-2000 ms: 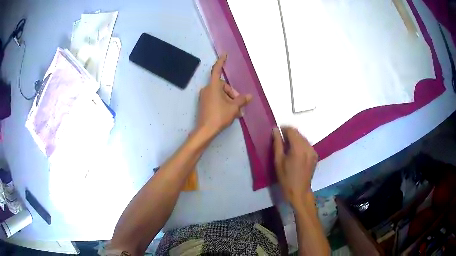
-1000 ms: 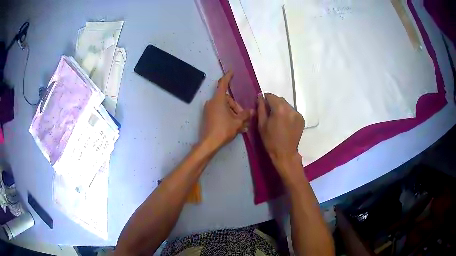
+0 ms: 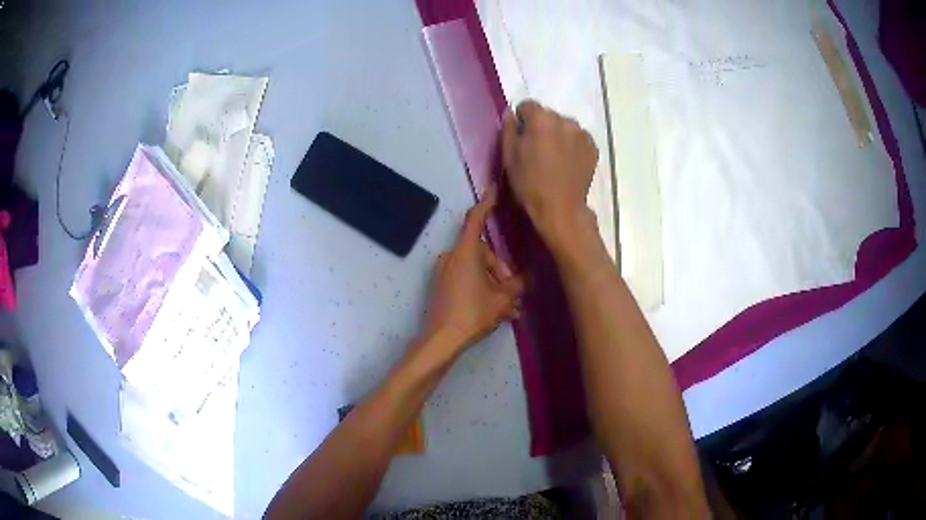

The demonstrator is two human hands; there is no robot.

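A large white paper pattern point(image 3: 751, 183) lies on magenta fabric point(image 3: 553, 406), which shows as a border around it. A clear ruler point(image 3: 457, 86) lies along the pattern's left edge over the magenta. My left hand point(image 3: 475, 279) holds the ruler down, its index finger stretched along the outer edge. My right hand point(image 3: 550, 163) is farther up, its fingertips pinched at the pattern edge beside the ruler. The small piece in them, apparently tailor's chalk, is mostly hidden. A pale flat bar point(image 3: 635, 183) and a tan strip point(image 3: 843, 86) lie on the pattern.
A black smartphone point(image 3: 366, 193) lies left of the ruler. Clipped pattern papers with a pink sheet point(image 3: 147, 249) lie farther left. A dark narrow bar point(image 3: 91, 450) and white cylinder point(image 3: 49, 477) are near the lower-left edge. An orange-brown item point(image 3: 411, 439) is partly behind my left forearm.
My right hand has moved up along the ruler and pattern edge, away from me. My left hand stays on the ruler. The whole view has shifted, so the table things sit lower.
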